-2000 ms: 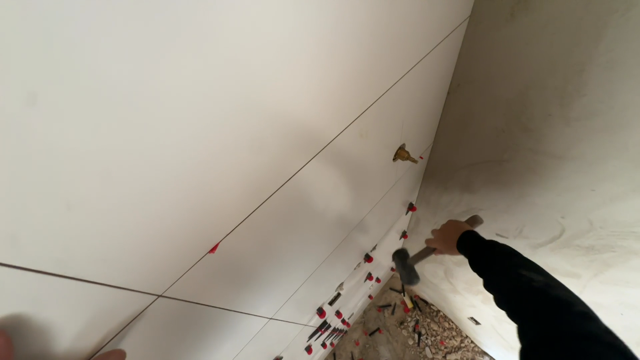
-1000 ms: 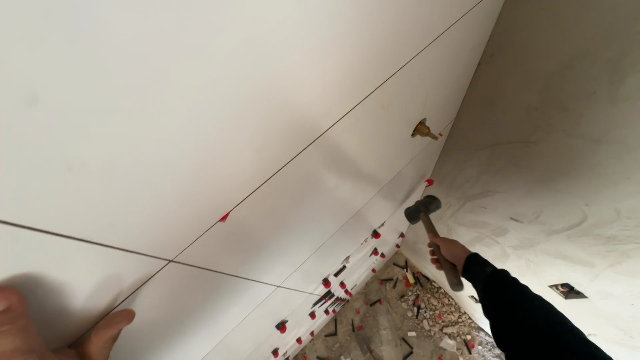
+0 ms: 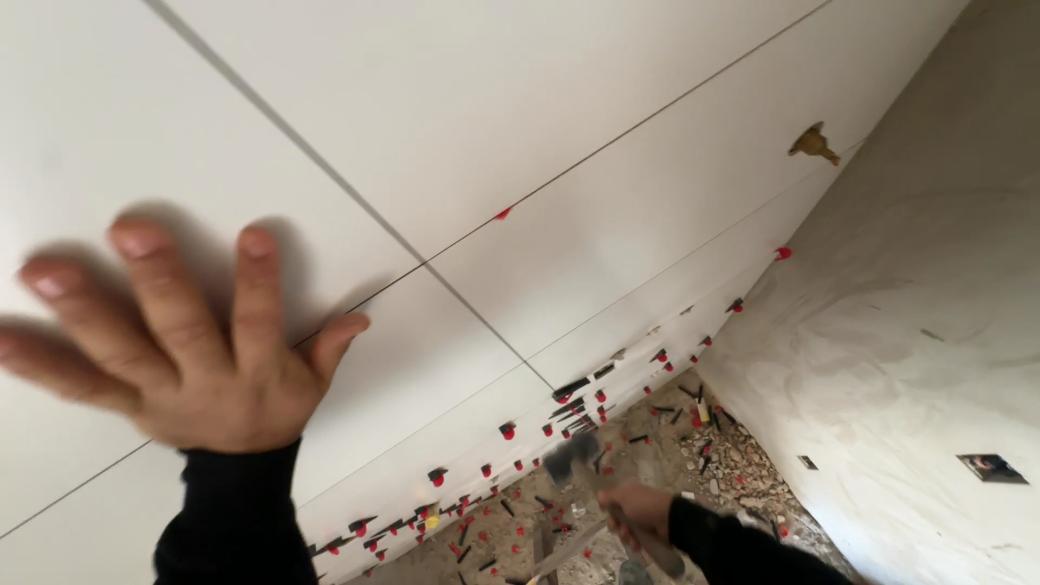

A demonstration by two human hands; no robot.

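My left hand [image 3: 219, 357] lies with fingers spread against the large white wall tiles [image 3: 634, 244], across a thin horizontal joint. Nothing is in it. My right hand [image 3: 638, 516], lower right, grips the handle of a mallet with a dark head [image 3: 571, 457]; the head is blurred and near the tiles' lower part. Red and black tile-levelling clips and wedges [image 3: 508, 431] stick out along the lower joints. A small red piece [image 3: 504, 214] sits in the upper joint. A brass pipe fitting [image 3: 815, 145] protrudes from the tile at the right.
Rubble [image 3: 739, 463] and scattered red and black plastic pieces cover the floor. A bare plastered wall [image 3: 910, 341] meets the tiled one at a corner and holds an open electrical box [image 3: 991, 468]. Yellow pieces [image 3: 431, 517] show low on the tiles.
My left hand, only partly in view before, now shows whole on the tiles. My right hand has moved the mallet away from the corner, down and left along the tiled wall. The view has shifted.
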